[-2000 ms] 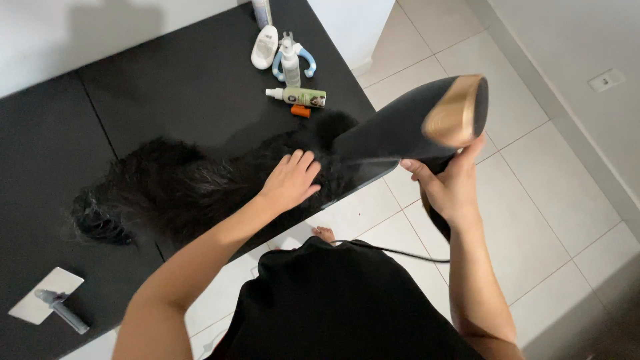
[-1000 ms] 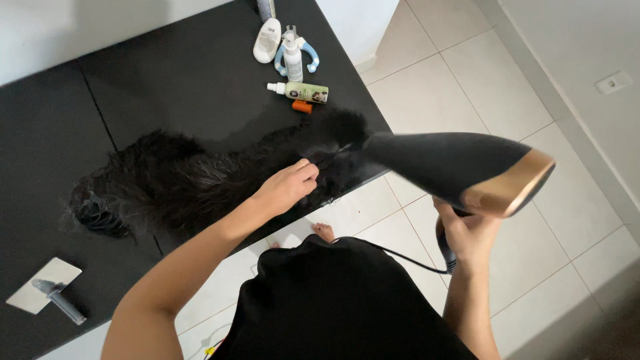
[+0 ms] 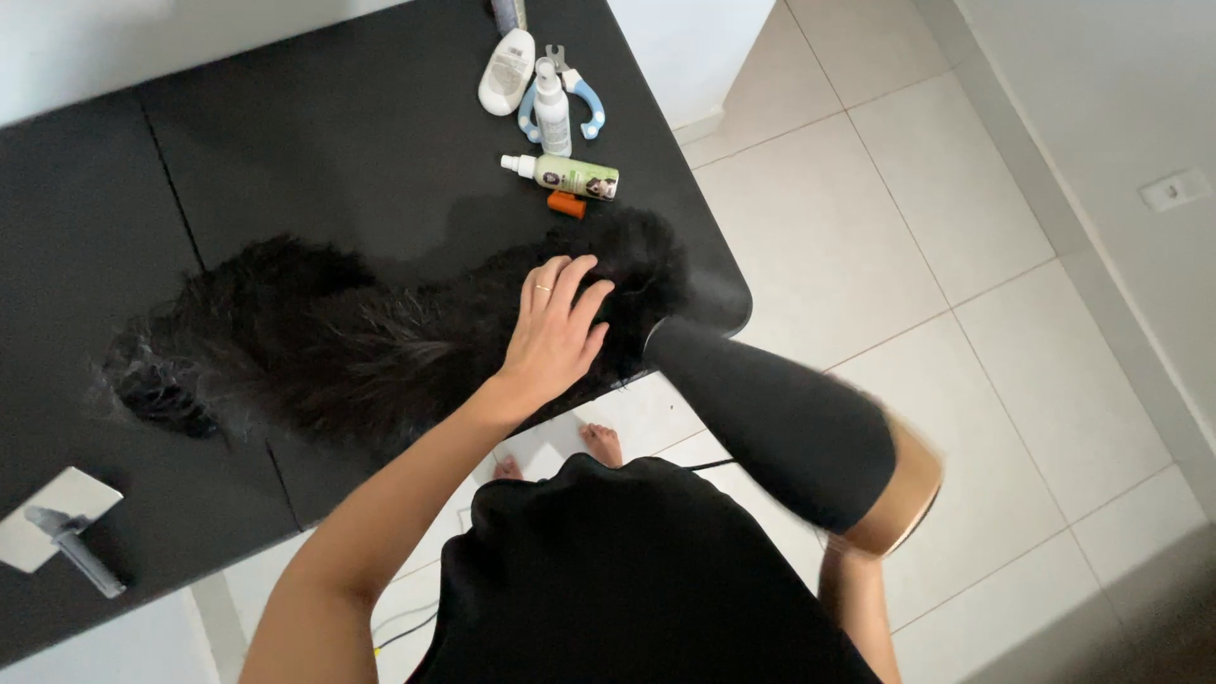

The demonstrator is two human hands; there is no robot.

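A long-haired black dog (image 3: pixel 380 351) lies stretched along a black table (image 3: pixel 313 142), its head end toward the table's right corner. My left hand (image 3: pixel 559 328) rests on the fur near the neck, fingers spread, a ring on one finger. A black and gold hair dryer (image 3: pixel 779 418) points at the dog's head end from the lower right, its nozzle close to the fur. My right hand (image 3: pixel 848 551) is mostly hidden behind the dryer's gold rear end, and only the wrist and forearm show plainly; the grip on the handle is out of sight.
A green spray bottle (image 3: pixel 578 178), an orange cap-like piece (image 3: pixel 567 204), a clear spray bottle (image 3: pixel 552 119), blue-handled nail clippers (image 3: pixel 591 104) and a white bottle (image 3: pixel 507 72) lie beyond the dog. A slicker brush (image 3: pixel 57 522) lies at the left. A cord hangs below the dryer.
The dryer has swung so its rear end sits lower and its nozzle aims up and left. My left hand has opened out and moved toward the dog's head end.
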